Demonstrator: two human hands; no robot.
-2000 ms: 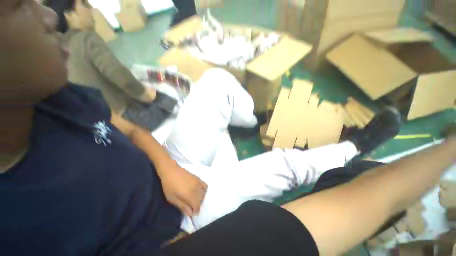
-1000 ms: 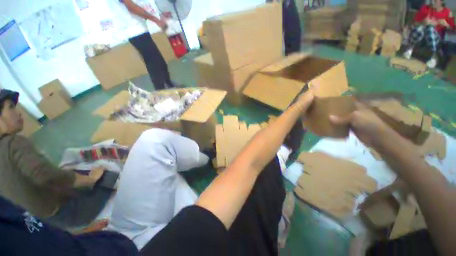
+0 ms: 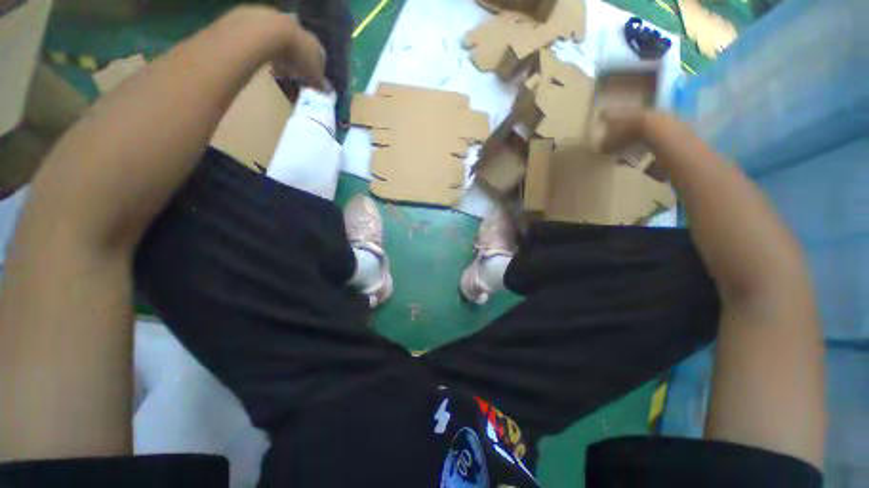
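My right hand [image 3: 624, 129] is blurred and grips a small folded cardboard insert [image 3: 627, 88] above the pieces on the right. My left hand [image 3: 303, 59] is at the upper left, over a neighbour's dark shoe or leg; its fingers are blurred and I cannot tell whether it holds anything. A flat stack of die-cut cardboard blanks [image 3: 419, 143] with notched edges lies beyond my feet, partly on a white sheet [image 3: 419, 43]. Several folded brown inserts [image 3: 502, 162] lie to its right, some tilted.
Light blue plastic-covered bulk [image 3: 810, 143] stands along my right. A black curved object [image 3: 648, 36] lies on the white sheet. My shoes [image 3: 364, 224] rest on green floor [image 3: 414, 276]. A neighbour's white-clad leg [image 3: 310, 143] is at the left, beside more cardboard [image 3: 255, 119].
The view has swung down and right to my lap. My hands, close together around a cardboard piece a second ago, are now far apart; the right one holds the insert.
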